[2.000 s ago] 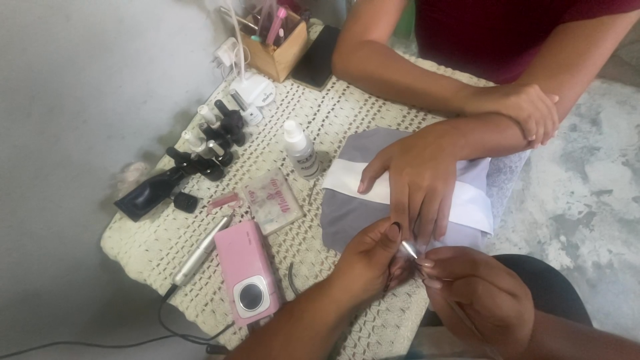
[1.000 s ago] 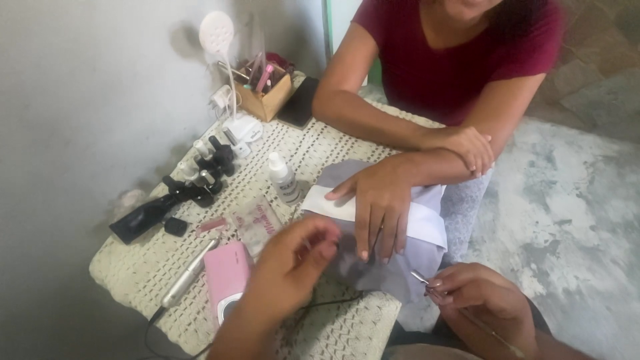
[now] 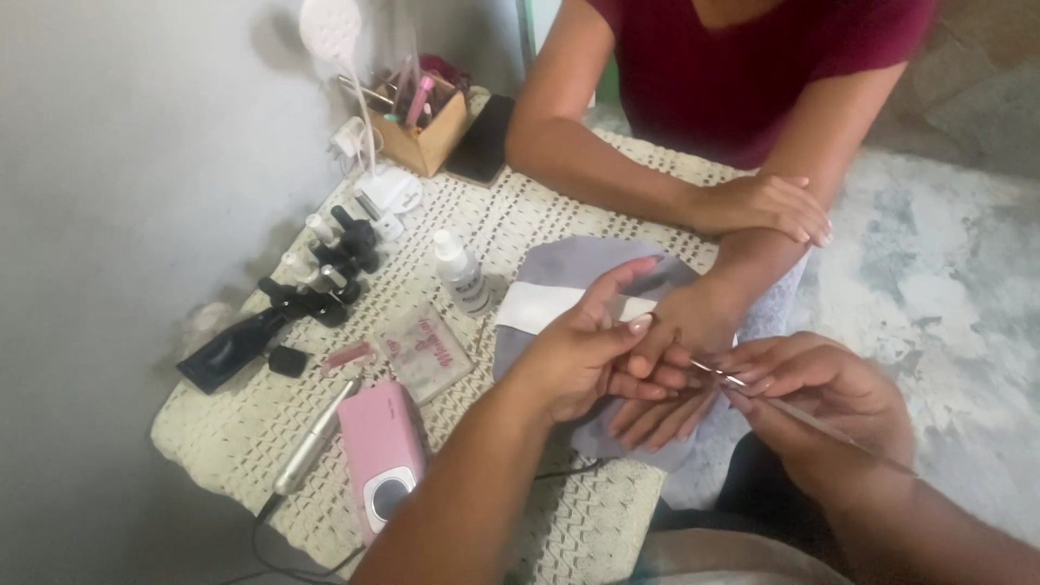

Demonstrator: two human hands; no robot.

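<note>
My left hand (image 3: 581, 353) is at the fingers of the other person's hand (image 3: 699, 321), its thumb touching a finger of that hand; how firmly it grips cannot be told. In my right hand (image 3: 812, 390) is a slim metal manicure tool (image 3: 719, 372), its shiny tip pointing left at those fingers. Under the hands lies a grey cloth pad (image 3: 601, 256) with a white band (image 3: 528, 307). A white spray bottle (image 3: 461, 272) stands left of the pad. The person's other hand (image 3: 764, 207) rests across their forearm.
On the crocheted tablecloth (image 3: 585, 516) are a pink nail drill unit (image 3: 382, 439), its silver handpiece (image 3: 313, 443), a clear printed packet (image 3: 426, 349), several nail polish bottles (image 3: 353, 236), a black tube (image 3: 231, 349), a phone (image 3: 485, 138), a wooden box (image 3: 418, 134) and a white lamp (image 3: 331, 28). Cords trail near the front.
My left hand, raised away from the other person's hand one second ago, is now back at its fingers. The tool in my right hand has come closer to those fingers.
</note>
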